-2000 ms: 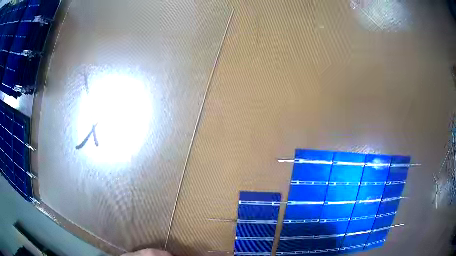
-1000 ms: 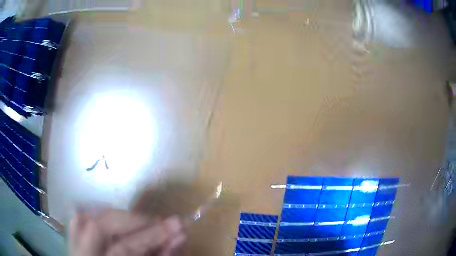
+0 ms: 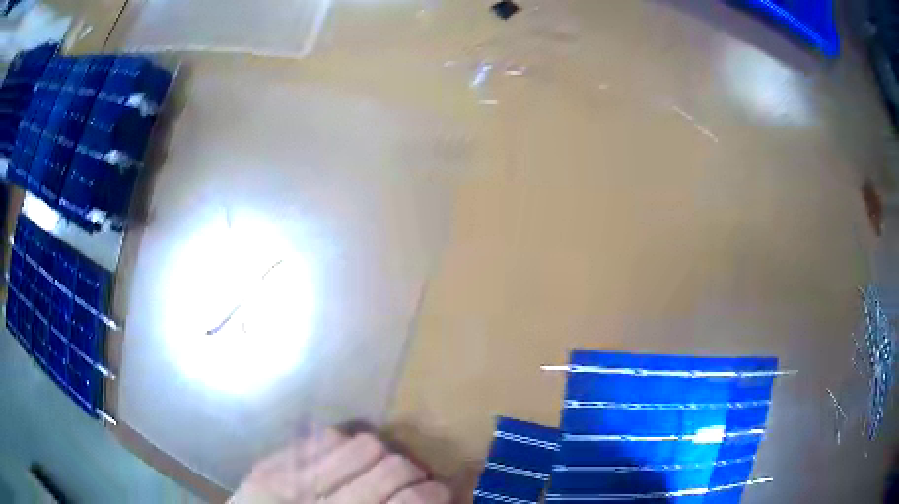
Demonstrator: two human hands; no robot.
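A blue cell block (image 3: 660, 418) with silvery lines across lies on the tan bench at the lower right, its bottom cut off by the picture's edge. Ribbon ends stick out at both sides. A narrow dark-blue cell strip (image 3: 518, 461) lies tilted at its left, close to or touching the block. My left hand (image 3: 340, 472) is at the bottom edge, left of the strip, with knuckles up and fingers bent. It is blurred and cut off, and I cannot tell whether it holds anything. My right hand is not in view.
Finished cell stacks (image 3: 84, 138) lie at the left edge beside a clear sheet (image 3: 296, 148) with a dark mark and strong glare. A blue tray (image 3: 798, 18) is at the top right, a wire pile (image 3: 872, 359) at the right, and a small dark fragment (image 3: 505, 9) at the top.
My left hand rose into view, then moved right and lower. The cell strip has become tilted and nearer the block. The view has shifted, showing more of the bench's far part.
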